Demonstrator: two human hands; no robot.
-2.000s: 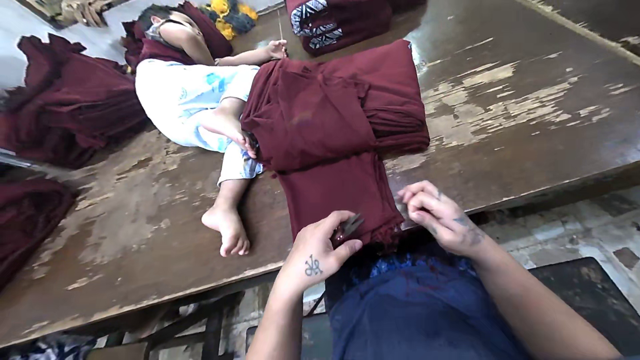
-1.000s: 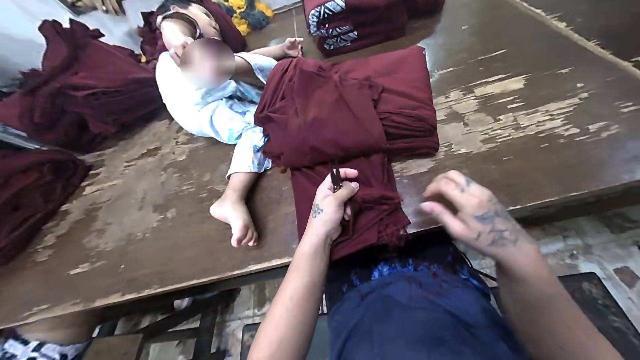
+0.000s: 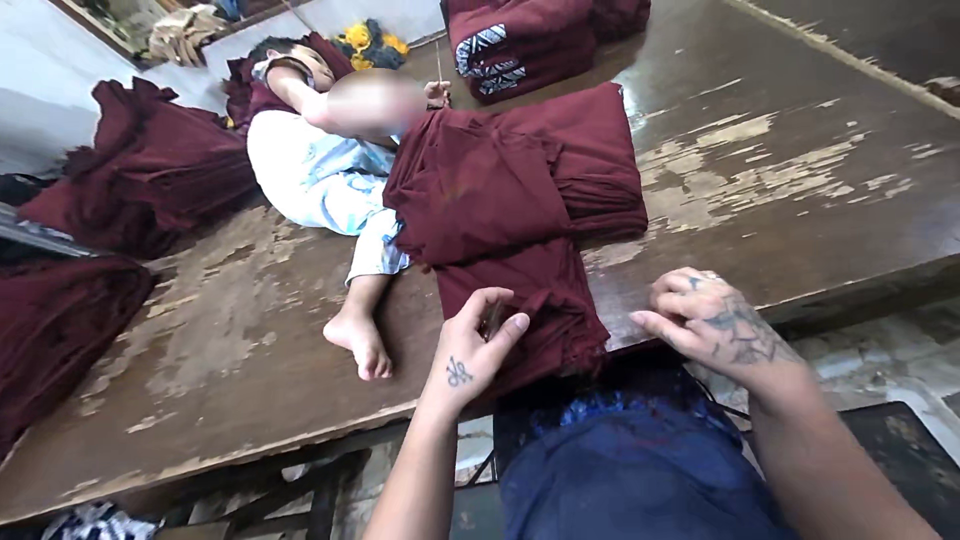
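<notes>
A stack of folded maroon fabric (image 3: 480, 187) lies on the worn wooden table, its lower layer (image 3: 525, 281) reaching the front edge. My left hand (image 3: 480, 345) is over that lower layer, thumb and fingers curled around a small dark tool (image 3: 491, 319), mostly hidden by the fingers; in the earlier frames it looks like thread snips. To the right of the fabric, my right hand (image 3: 701, 319) hovers near the table edge with bent fingers and nothing visible in it.
A person in light clothes (image 3: 315, 176) lies on the table (image 3: 750, 247), one bare foot (image 3: 360, 345) left of the fabric. Maroon cloth piles (image 3: 165, 165) are at the left, a patterned maroon bundle (image 3: 540, 45) at the back, and yellow and grey yarn or cloth (image 3: 371, 45) beyond.
The dark tool pointed up from my left hand one second ago; now it sits low within the fingers. My right hand has moved away from the fabric since two seconds ago. The lying person's arm has moved.
</notes>
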